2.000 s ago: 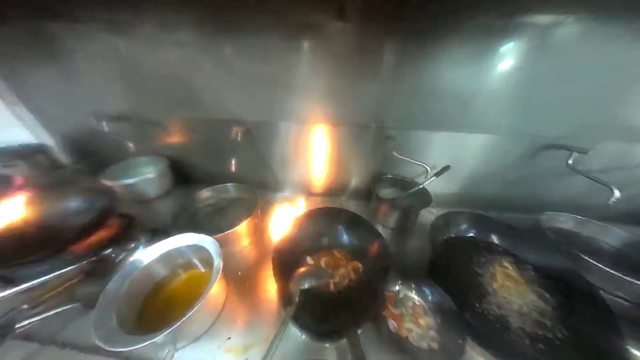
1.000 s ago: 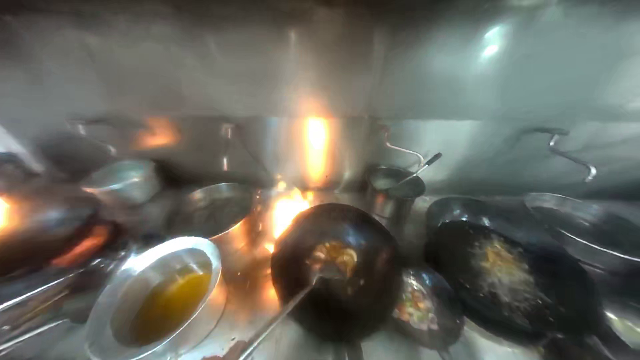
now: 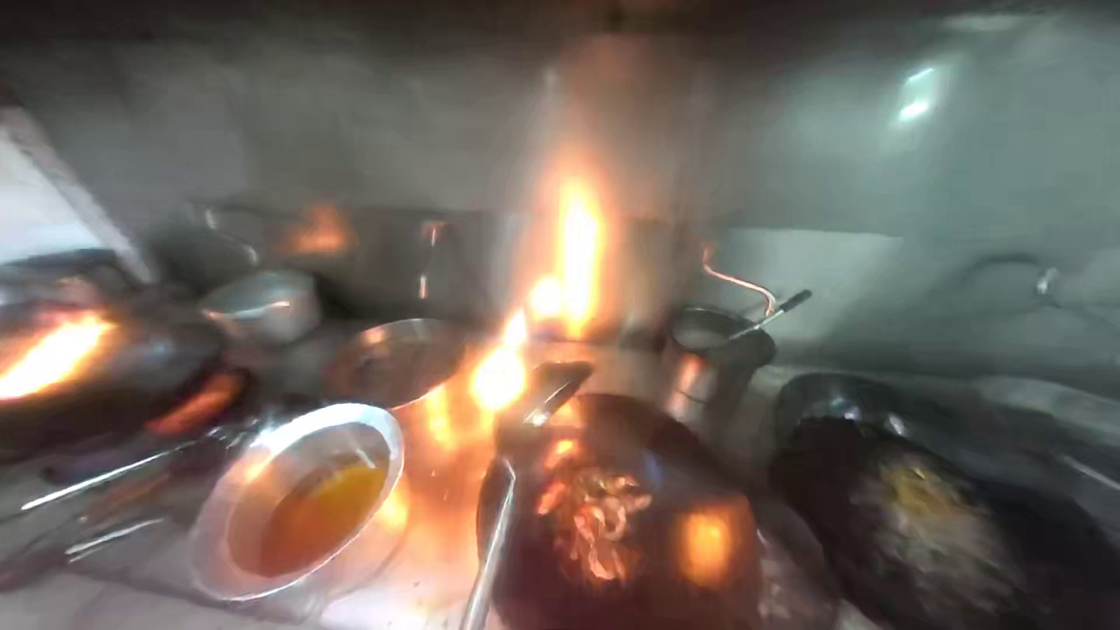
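Observation:
Neither of my hands shows in the head view. A dark wok [image 3: 665,490] stands at the lower middle, with browned pieces of food [image 3: 599,521] inside it. A metal cooking ladle or spatula [image 3: 494,542] leans over the wok's left side; its handle runs out of the bottom edge, and its dark head is raised near the far rim. Flames [image 3: 499,376] rise just behind and left of the wok. To its left is a metal bowl [image 3: 394,446] holding yellow-orange liquid [image 3: 324,516]. Another dark pan [image 3: 814,472] with food in bubbling liquid sits at the right.
A tall pot [image 3: 717,350] with a handled utensil [image 3: 792,302] stands behind the wok. A shallow pan [image 3: 411,350] and a metal pot [image 3: 267,306] are at the back left. Fire [image 3: 52,354] burns over a wok at the far left. A metal wall [image 3: 394,131] closes the back.
The utensil's head has risen from the food to the wok's far rim. The flames behind the wok have grown taller. The wok appears lower in the view and tilted.

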